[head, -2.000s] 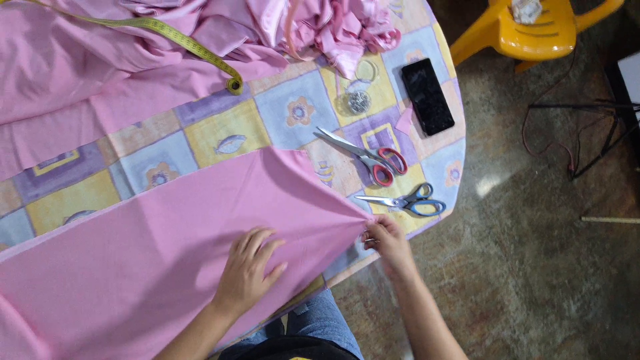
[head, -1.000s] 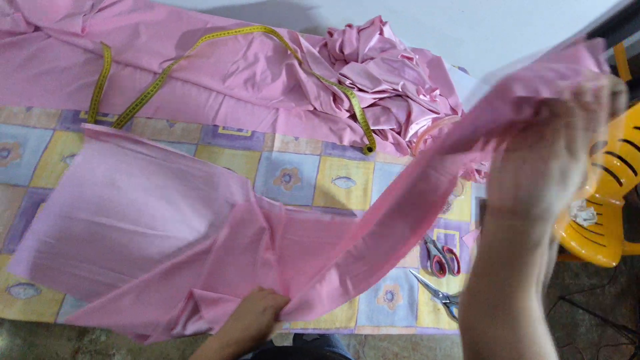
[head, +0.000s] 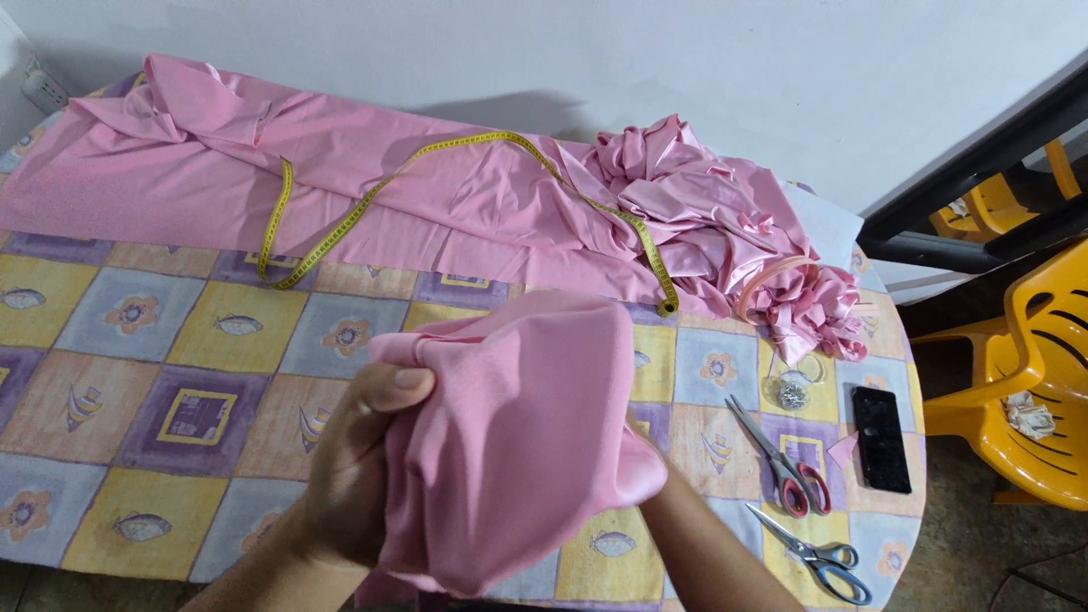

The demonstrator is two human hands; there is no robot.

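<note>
A folded, bunched piece of pink fabric (head: 518, 442) is held up between my hands over the near side of the table. My left hand (head: 361, 450) grips its left edge, thumb on top. My right hand (head: 646, 455) is mostly hidden behind the fabric's right side, with only its edge and wrist showing; the cloth drapes over it. Beyond lies a long pink cloth (head: 340, 187) with a yellow tape measure (head: 365, 204) curving across it. At its right end is a crumpled heap of pink satin (head: 688, 195).
On the patterned tablecloth (head: 136, 314), at right, lie red-handled scissors (head: 782, 467), blue-grey-handled scissors (head: 820, 557), a round container of pins (head: 792, 391) and a black phone (head: 881, 438). A yellow plastic chair (head: 1037, 382) stands beyond the right edge. A white wall rises behind the table.
The pink piece lay spread on the table, then was lifted and swung by both hands; now it is gathered into a compact bundle between them. The view has shifted.
</note>
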